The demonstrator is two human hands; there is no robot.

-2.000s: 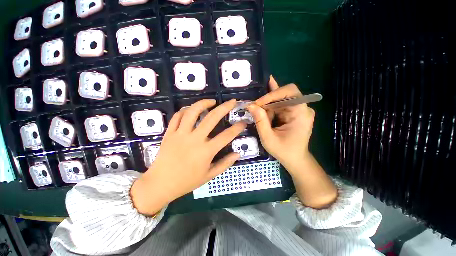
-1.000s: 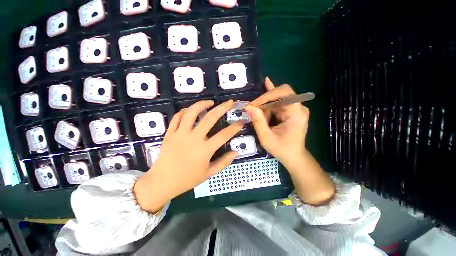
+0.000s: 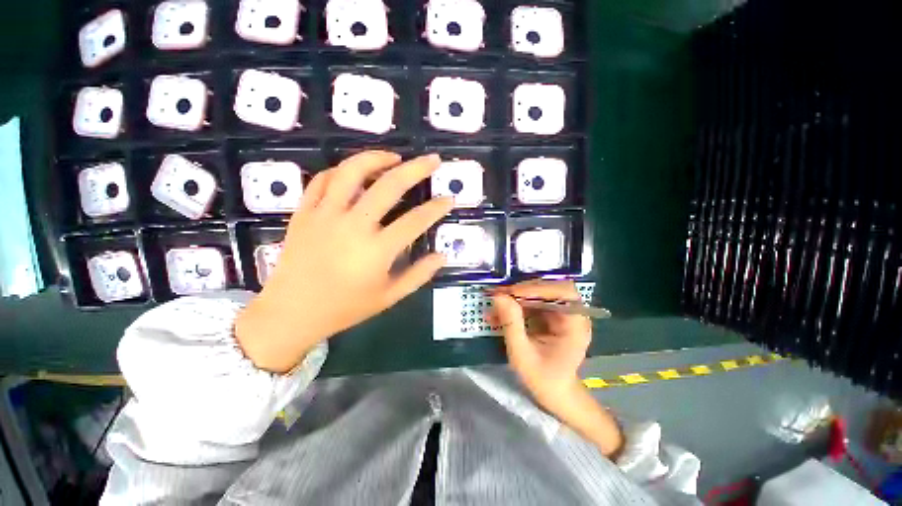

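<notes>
A black blister tray (image 3: 413, 148) holds rows of white housings, each with a dark round centre. My left hand (image 3: 346, 247) lies spread over the tray's lower middle, fingertips beside the white housing (image 3: 458, 185) in the second row from the front; nothing shows held in it. My right hand (image 3: 546, 331) holds thin grey tweezers (image 3: 579, 308) over the adhesive dot sheet (image 3: 455, 314) at the tray's front edge. The tweezers' tip is at the dots; whether it holds a dot is too small to tell. My hand hides part of the sheet.
Stacked black ribbed trays (image 3: 791, 208) stand at the right. Pale blue strips (image 3: 18, 212) lie left of the tray. The green bench (image 3: 643, 198) shows around the tray. Beyond its front edge are yellow-black floor tape (image 3: 682, 373) and a white box (image 3: 816, 486).
My right hand has moved with the tweezers from a housing near the tray's right side down to the dot sheet. The view has shifted, and my left hand stays over the tray.
</notes>
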